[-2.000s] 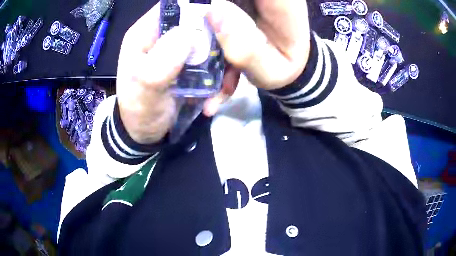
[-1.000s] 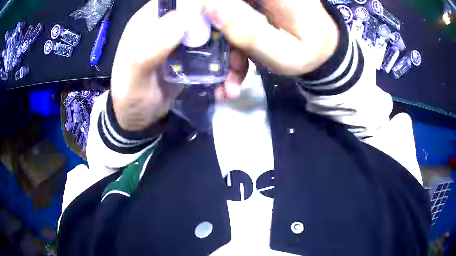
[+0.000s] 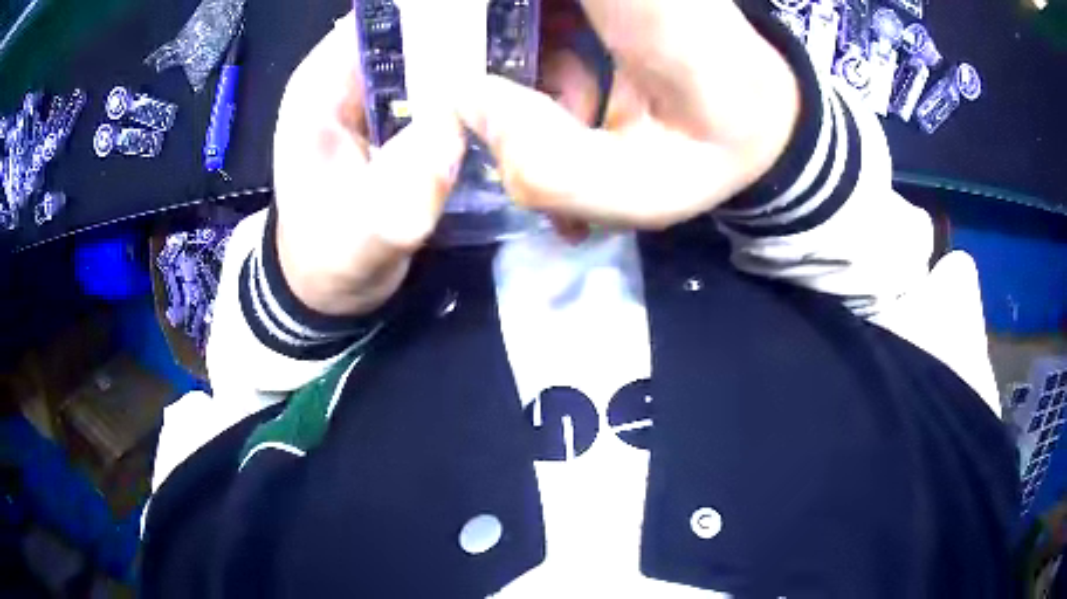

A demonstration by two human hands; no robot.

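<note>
A clear housing [image 3: 476, 220] with dark parts and small yellow spots inside is held close in front of my chest, at the top middle. My left hand [image 3: 357, 176] grips its left side, with the thumb on its face. My right hand [image 3: 620, 146] grips it from the right, and its thumb meets the left thumb on the face. Both hands are bare and overexposed. The top of the housing is cut off by the picture's edge, and the fingers hide much of its middle.
Assembled units [image 3: 936, 105] lie grouped on the black tabletop at right. At left are a pair of units [image 3: 138, 125], a blue pen-shaped tool [image 3: 221, 115], a crumpled clear bag [image 3: 201, 41] and a heap of small pieces [image 3: 29, 146]. A parts carton [image 3: 187, 281] and white basket [image 3: 1039, 427] sit lower.
The housing has turned and moved up, showing more dark parts at its sides. My right thumb has come down across its face, beside my left thumb. The view has shifted slightly.
</note>
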